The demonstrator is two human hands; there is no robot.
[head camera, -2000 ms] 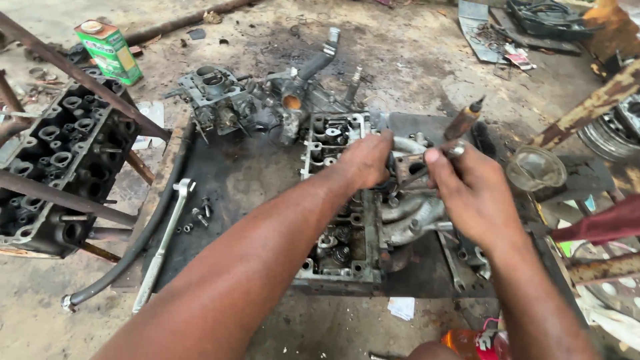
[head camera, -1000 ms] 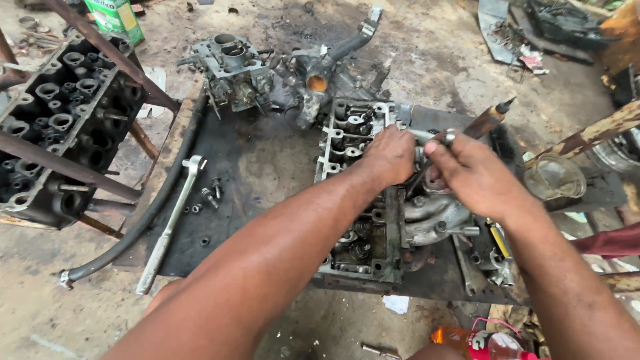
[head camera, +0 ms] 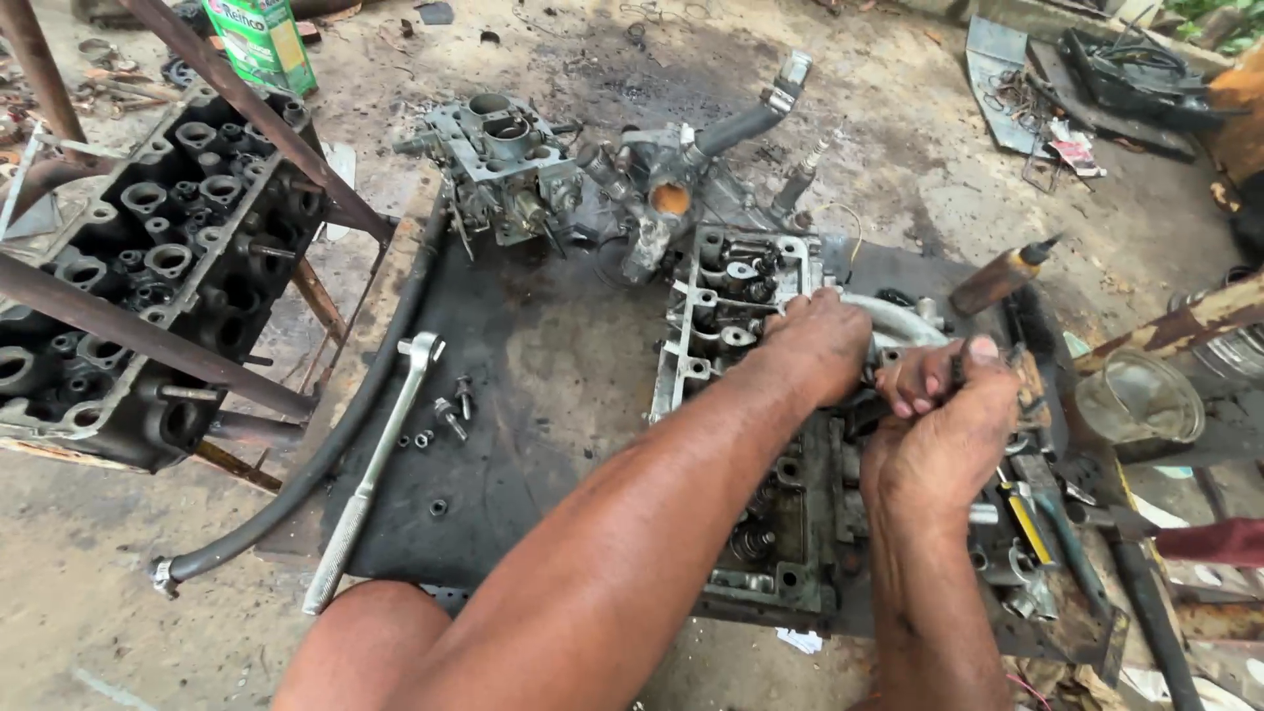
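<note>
The cylinder head with exposed valve springs (head camera: 736, 341) lies on the black-covered tabletop. My left hand (head camera: 822, 344) bears down on its far right side, beside the metal intake manifold (head camera: 904, 318); the fingertips are hidden, and so is anything they grip. Just to the right, my right hand (head camera: 938, 395) is curled with the thumb uppermost over the manifold. Something small and dark shows by the thumb, but what it is I cannot tell. A ratchet wrench (head camera: 380, 464) lies left of my left forearm, near bolts (head camera: 451, 417) and a loose nut (head camera: 437, 508).
Beyond the cylinder head sit a carburetor (head camera: 509, 158) and a housing with a hose (head camera: 681, 178). A second cylinder head (head camera: 158, 267) stands at left within a rusty metal frame. A black hose (head camera: 336, 464) runs along the table's left edge. At right are a clear jar (head camera: 1141, 397) and a yellow-handled tool (head camera: 1027, 523).
My right hand has turned from gripping a metal tool to a curled, thumb-up pose; the tool no longer shows. My left hand stays at the manifold side of the cylinder head.
</note>
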